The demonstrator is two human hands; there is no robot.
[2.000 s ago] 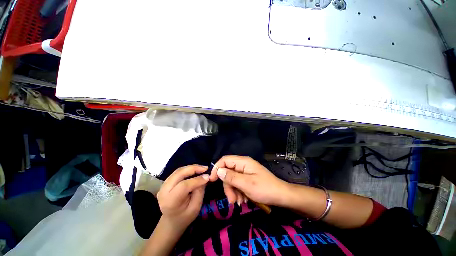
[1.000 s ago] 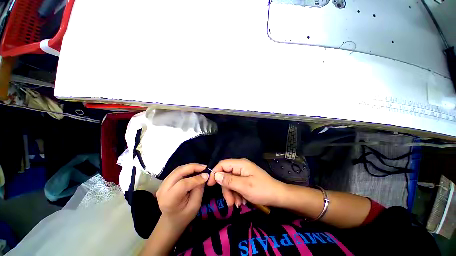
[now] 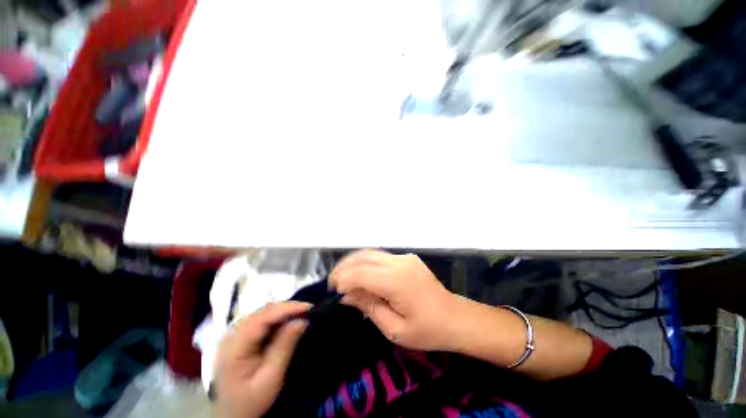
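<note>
My left hand [image 3: 260, 353] and my right hand [image 3: 394, 298] are below the front edge of the white table, over my lap. Between them a piece of dark fabric [image 3: 321, 295] is stretched; the fingertips of both hands pinch it. The frame is blurred, so its edge and any thread cannot be made out. White fabric [image 3: 237, 286] hangs bunched behind and left of my left hand. The wooden-handled tool is not visible in my right hand.
The white table [image 3: 311, 147] spans the front. A red basket [image 3: 151, 106] with dark items stands at its left. A blurred machine [image 3: 499, 33] is at the top, with a black-handled tool [image 3: 677, 155] at right. A red bin [image 3: 186, 318] is under the edge.
The view has tilted up, showing more of the table, basket and machine. My hands have moved apart, and dark fabric now shows stretched between them. The orange-brown handle at my right hand is no longer visible.
</note>
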